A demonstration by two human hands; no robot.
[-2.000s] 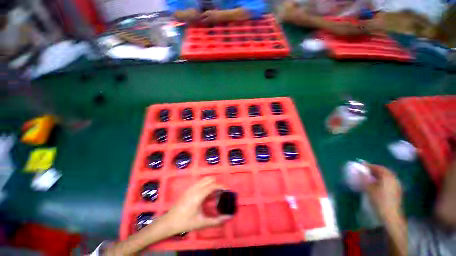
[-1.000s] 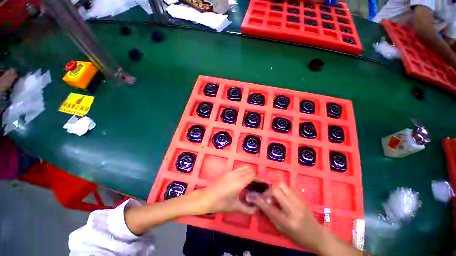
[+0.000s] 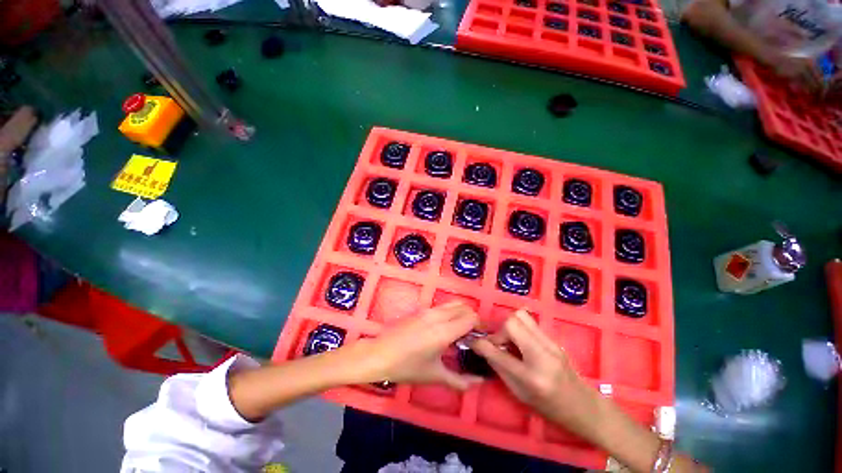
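My left hand [image 3: 420, 346] and my right hand [image 3: 535, 369] meet over the lower middle of the red compartment tray [image 3: 660, 319]. My left hand grips a small black housing [image 3: 475, 361], partly hidden by the fingers. My right fingertips are pinched together at its upper edge; a small pale bit shows there, too small to tell what it is. Black housings [image 3: 469, 260] with ring faces sit in the three far rows and the left column of the tray. Several pockets in the two near rows have no housing.
A solvent bottle [image 3: 755, 267] and a white fluffy pile [image 3: 746, 380] are right of the tray. A yellow emergency stop box [image 3: 150, 121], warning label [image 3: 144, 175] and crumpled tissue [image 3: 148, 215] lie left. Another tray [image 3: 572, 55] and a person's arm [image 3: 729, 32] are across.
From two seconds ago, my right hand has come from the white pile to the housing in my left hand. Since one second ago, the housing has tilted and the view has shifted slightly.
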